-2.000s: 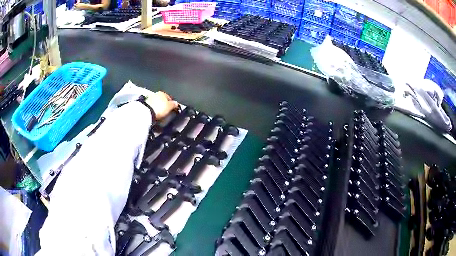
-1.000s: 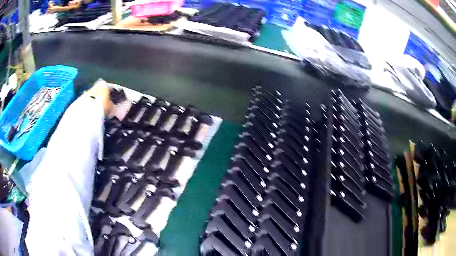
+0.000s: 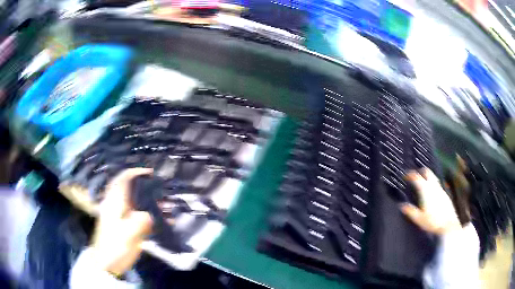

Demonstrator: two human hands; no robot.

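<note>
The frame is blurred. My left hand (image 3: 121, 223) is at the lower left, its fingers curled around a black arm part (image 3: 148, 195) above the near edge of the lined board (image 3: 212, 237). Black arms lie in rows on its white liner. My right hand (image 3: 432, 206) is over the right black tray (image 3: 395, 248), at the near end of its rows. A dark part shows between its thumb and fingers; blur hides whether it is gripped. The left black tray (image 3: 308, 251) holds slanted rows of black arms with bright dots.
A light-blue basket (image 3: 76, 84) with thin metal pins stands at the far left. A dark belt (image 3: 254, 70) runs behind the work. Green bench top (image 3: 248, 217) shows between board and trays. Dark piled parts (image 3: 491, 197) are at the far right.
My left hand has come from the board's far left corner to its near edge, now around a black part. My right hand has entered over the right tray. The view has shifted.
</note>
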